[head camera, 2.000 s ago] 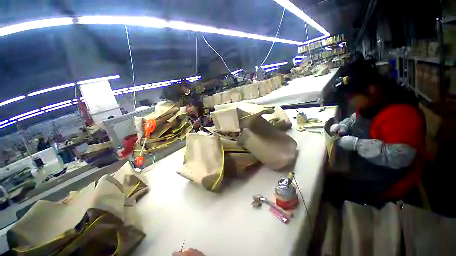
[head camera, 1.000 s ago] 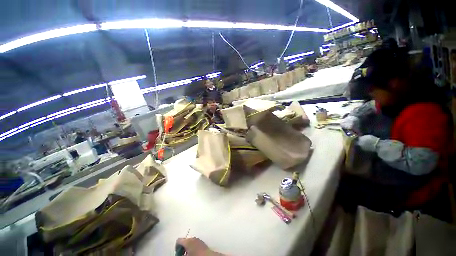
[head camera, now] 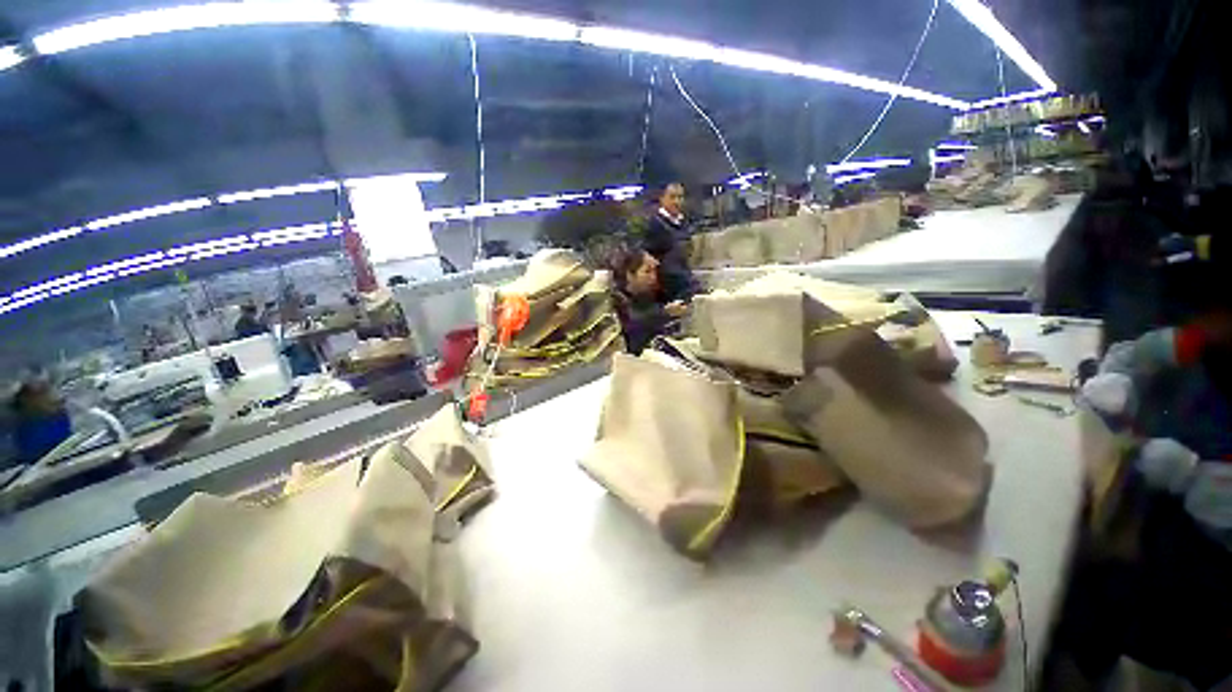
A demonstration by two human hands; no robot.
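Observation:
No hand of mine is in view. Beige bags with yellow edging point(head camera: 676, 446) lie in a loose pile on the white-topped table point(head camera: 581, 595) in front of me. More beige bags point(head camera: 257, 568) lie floppily at the lower left. A red and silver can point(head camera: 962, 633) stands near the table's right edge, with a yellowish stick beside its top. A small hammer-like tool point(head camera: 865, 633) lies left of the can, and a pink item point(head camera: 912, 679) beside it is cut off by the bottom edge.
A further bag stack point(head camera: 541, 325) with an orange thing point(head camera: 512, 318) is behind at centre left. Small tools point(head camera: 1020, 365) lie at the table's far right. A co-worker's gloved hands point(head camera: 1148, 433) are at the right edge. Two people point(head camera: 655, 277) are beyond the table.
The view has turned, so the can and tools sit lower and further right. The hand at the bottom edge, which held a dark-handled tool one second ago, is out of the picture.

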